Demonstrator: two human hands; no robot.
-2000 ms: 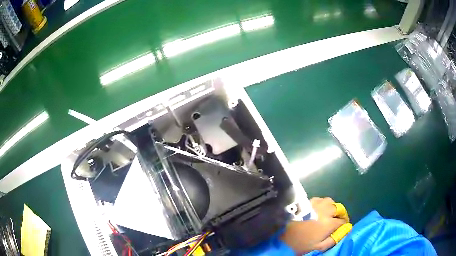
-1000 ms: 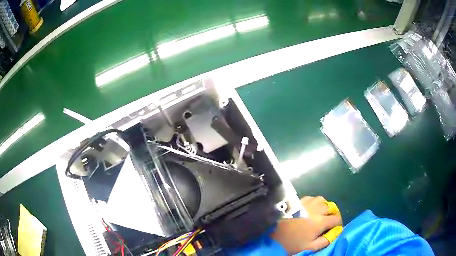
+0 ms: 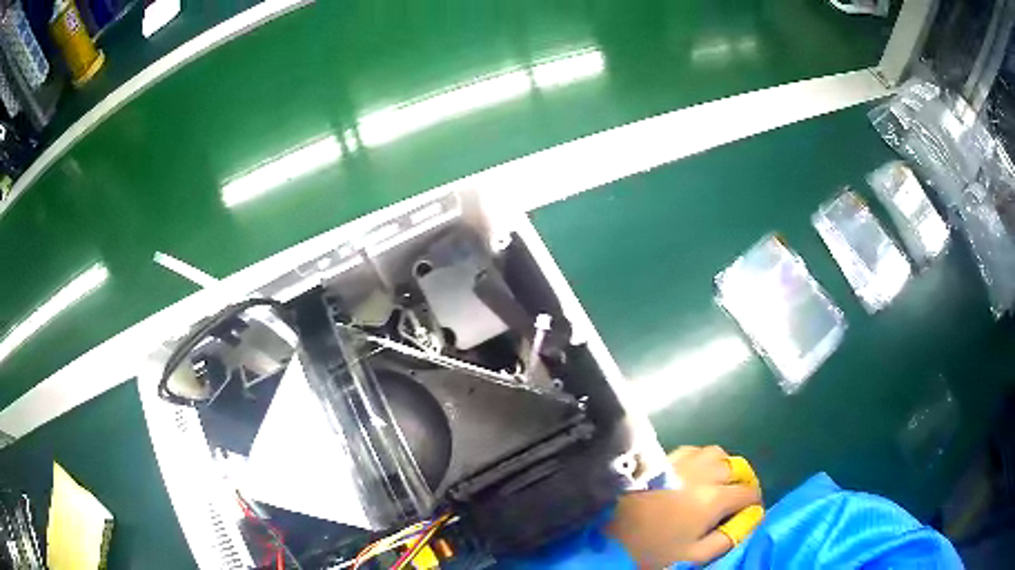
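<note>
An open white projector housing [image 3: 167,473] lies tilted in front of me. Inside are a black optical section [image 3: 490,412], a bright white mirror face [image 3: 306,451] and clear shiny strips [image 3: 378,429]. Coloured wires [image 3: 406,546] show at the lower edge, and a black cable [image 3: 178,345] loops at the left corner. What looks like my left hand [image 3: 690,507] is at the housing's lower right corner. Its fingers, with yellow finger cots, point right and lie against a blue sleeve [image 3: 835,523]. Whether it grips anything is hidden. My right hand is not visible.
Three flat piles of clear sheets [image 3: 782,312] lie at the right, with crumpled clear film [image 3: 946,145] beyond. A pale rail [image 3: 690,123] crosses behind the housing. A pale yellow card [image 3: 76,518] is at the left edge, and a yellow container [image 3: 76,42] at the upper left.
The view has shifted slightly, and a white object shows more at the top right edge. The hand has stayed beside the housing corner; the housing and sheet piles keep their places.
</note>
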